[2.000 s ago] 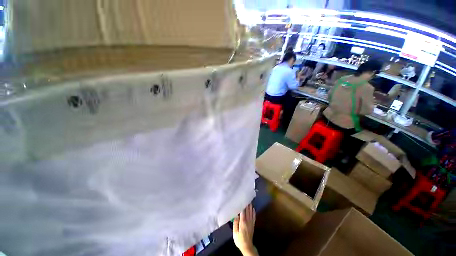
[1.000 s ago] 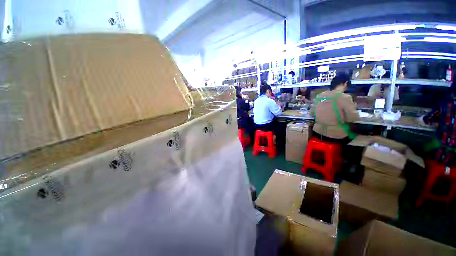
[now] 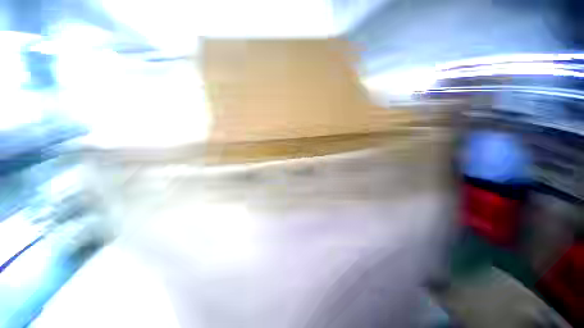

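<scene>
The whitish machine cover fills the lower middle of the head view, close in front of me and strongly blurred. Brown cardboard stands above its top edge. The black printed marks on the cover are smeared and barely show. Neither my left hand nor my right hand is in the picture. What lies behind or below the cover is hidden.
On the right, a seated person in light blue is on a red stool over green floor. Another red shape and a blurred brown carton are at lower right. The left side shows a bright, blurred bench-like area.
The view has swung left, so the cover and cardboard sit further right and the left side of the hall shows. The hand seen at the cover's lower edge two seconds ago is gone.
</scene>
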